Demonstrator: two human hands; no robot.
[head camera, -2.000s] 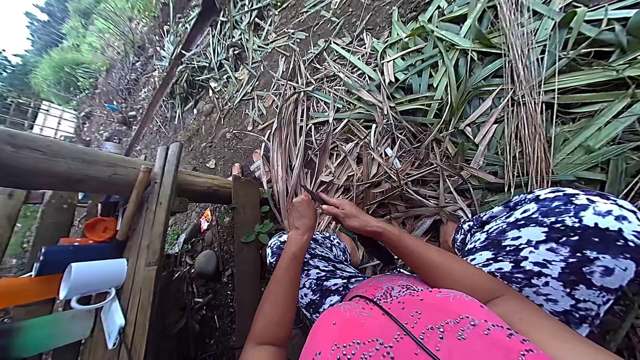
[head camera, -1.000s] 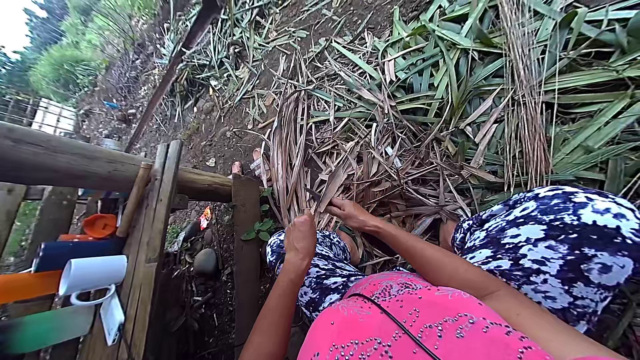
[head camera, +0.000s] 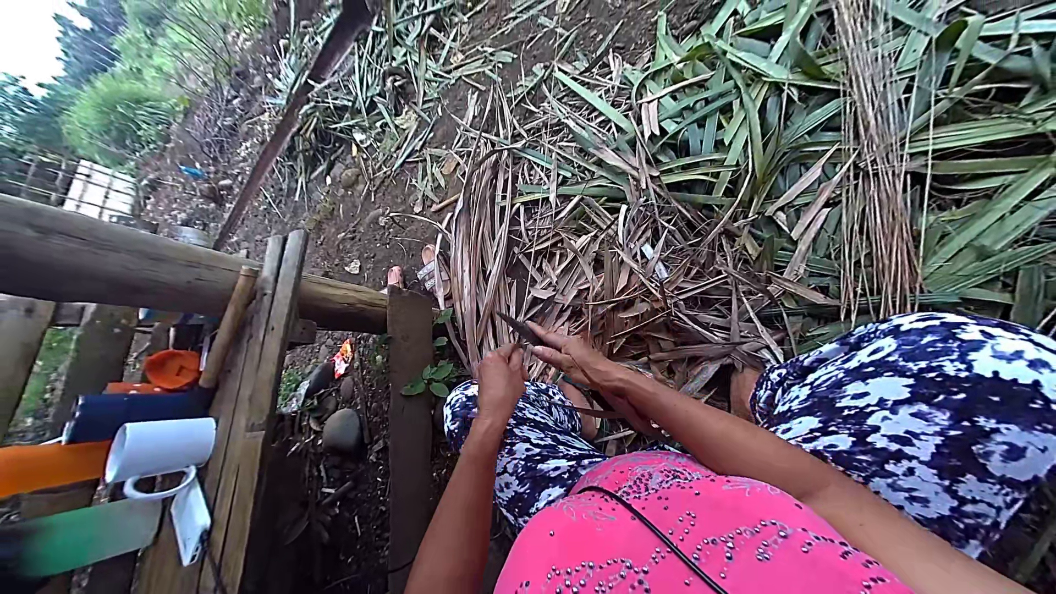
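A long bundle of dry brown leaf strips (head camera: 483, 239) runs over the ground and down to my left hand (head camera: 502, 378), whose fingers are curled. What exactly lies inside those fingers is hidden. Right beside it, my right hand (head camera: 573, 356) pinches a narrow, dark, pointed strip (head camera: 520, 328) between thumb and fingers. Whether this is a dry leaf or a blade cannot be told. Both hands are close together, above one knee in patterned trousers. Loose dry leaf pieces (head camera: 627, 289) are heaped just beyond my right hand.
A wooden rail (head camera: 165, 268) and fence boards stand at left, with a white mug (head camera: 161, 450) and an orange cup (head camera: 172, 369) by them. Green cut leaves (head camera: 742, 124) and a bunch of thin dry stalks (head camera: 879, 165) lie at right. Another person's foot (head camera: 429, 256) shows past the rail.
The broader pale-brown leaf strip that stood up between my hands one second ago is no longer seen there; a narrow dark strip now points up and left from my right hand.
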